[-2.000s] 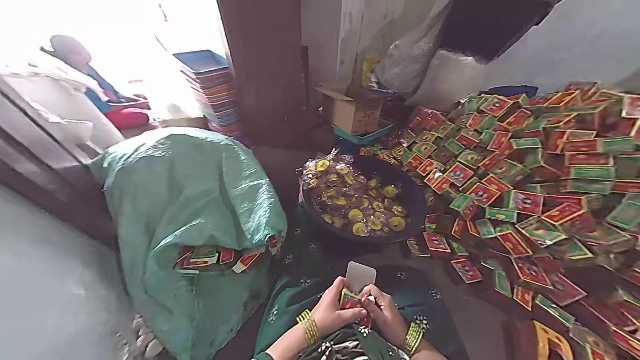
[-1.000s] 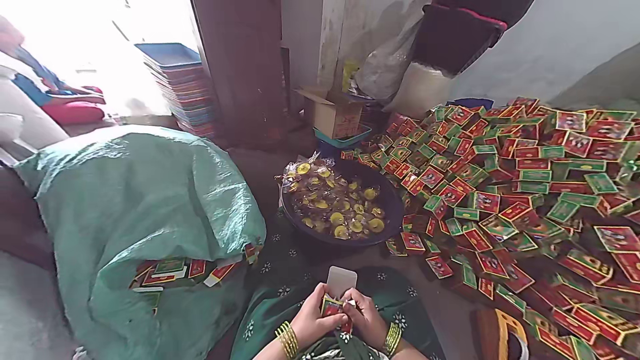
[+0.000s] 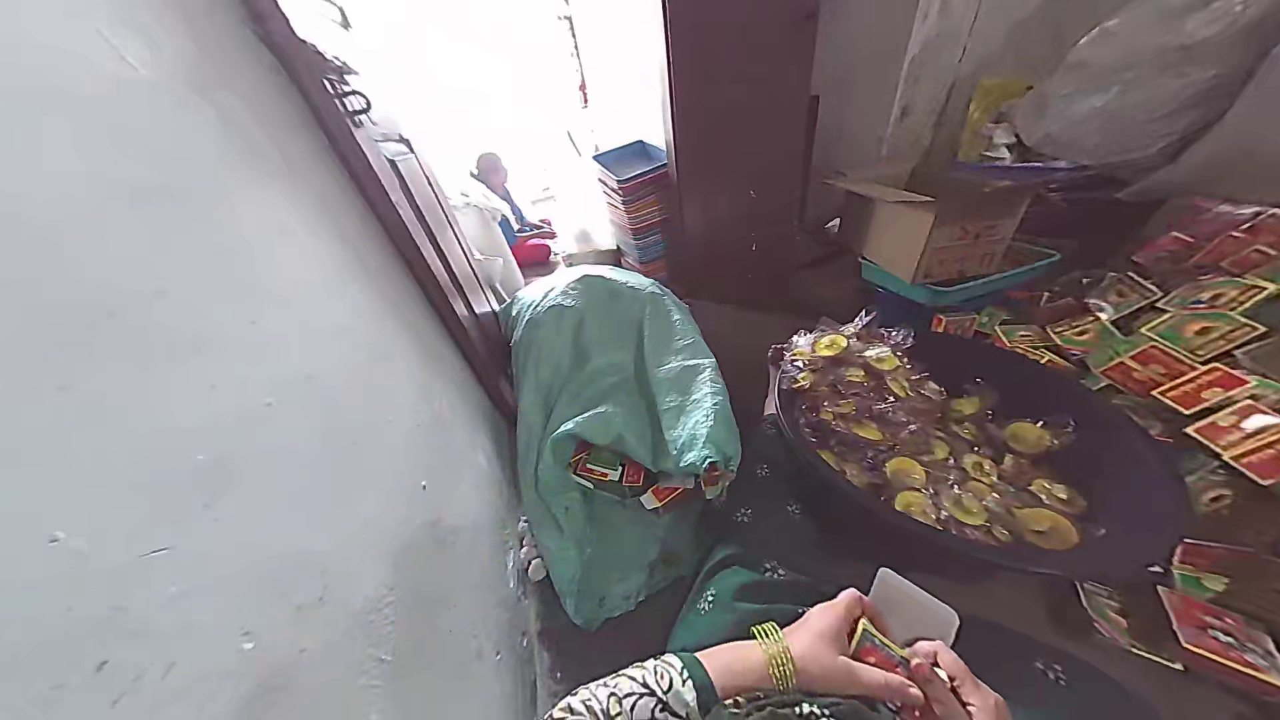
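My left hand (image 3: 845, 655), with yellow-green bangles at the wrist, holds a small red and green printed carton (image 3: 880, 650) at the bottom of the view. Against the carton's other side are the fingers of my right hand (image 3: 955, 685), gripping it too. A pale rounded flap or card (image 3: 912, 608) stands up behind the carton. Beyond my hands, a dark round basin (image 3: 1130, 480) holds many clear-wrapped pieces with yellow discs (image 3: 905, 472). To the left lies a green woven sack (image 3: 620, 350), with printed cartons (image 3: 610, 468) showing at its mouth.
Many flat printed cartons (image 3: 1200, 335) are spread at the right. An open cardboard box (image 3: 945, 230) sits in a teal tray (image 3: 960, 290). Stacked trays (image 3: 635, 205) stand by the doorway, near a seated person (image 3: 515, 215). A pale wall (image 3: 250, 380) rises on the left.
The view has swung left, bringing the pale wall in. Both hands stay on the carton, with the pale flap upright behind it.
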